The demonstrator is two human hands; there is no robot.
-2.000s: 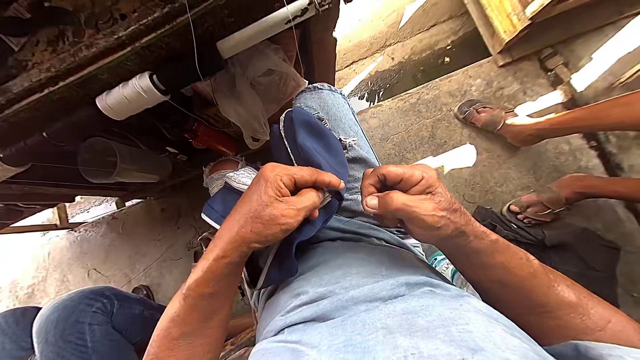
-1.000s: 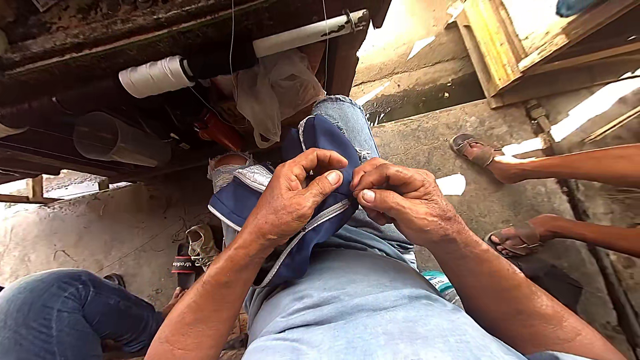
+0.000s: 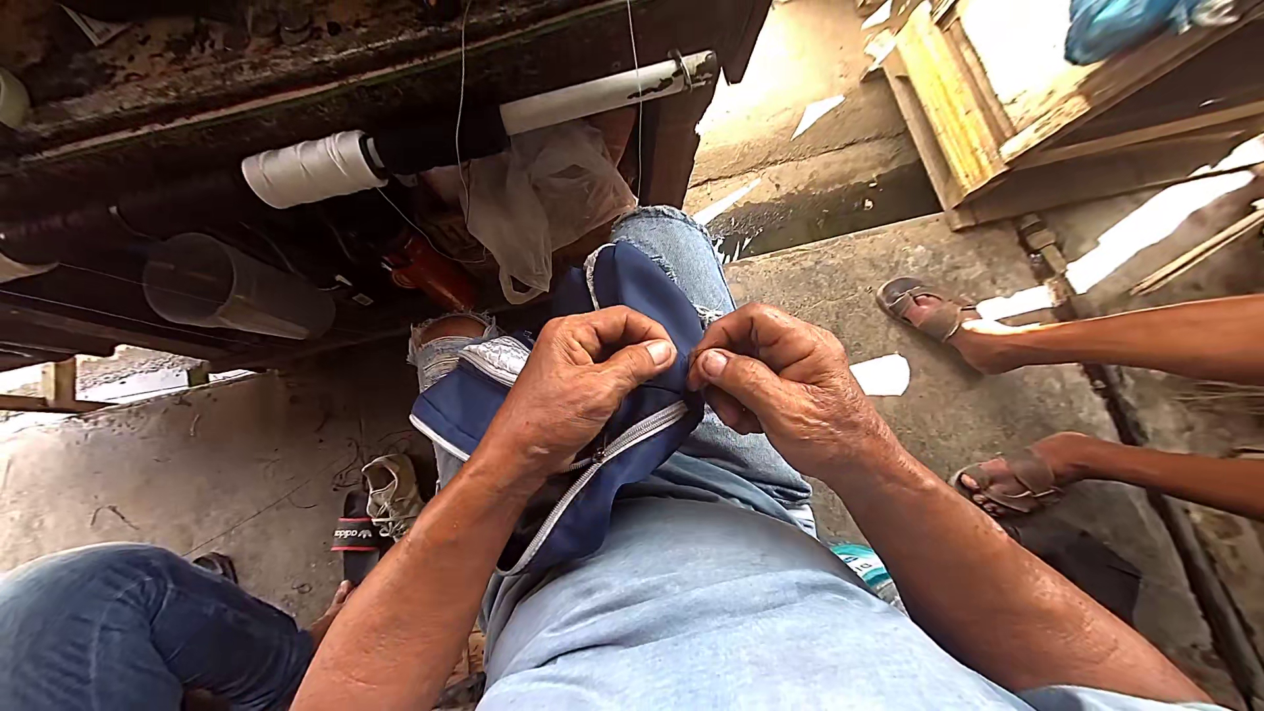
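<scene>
A navy fabric bag (image 3: 642, 286) with a pale zipper (image 3: 632, 434) lies across my lap, over ripped jeans. Above it, my left hand (image 3: 592, 380) has its thumb tip pressed near the bent index finger. Close on its right, my right hand (image 3: 785, 380) pinches thumb and index finger together. The fingertips of both hands nearly meet over the bag. Anything as fine as a thread or needle between them is too small to make out.
A spool of white thread (image 3: 311, 170) sits on a rod under the dark bench, beside a plastic bag (image 3: 548, 197) and a clear plastic container (image 3: 237, 291). A person's sandaled feet (image 3: 933, 316) are at right; another person's jeans-clad leg (image 3: 138, 622) is at lower left. A wooden frame (image 3: 958, 99) stands upper right.
The hands stay close together, with fingers shifting their pinch. More of the bag's zipper shows below my left hand than two seconds ago.
</scene>
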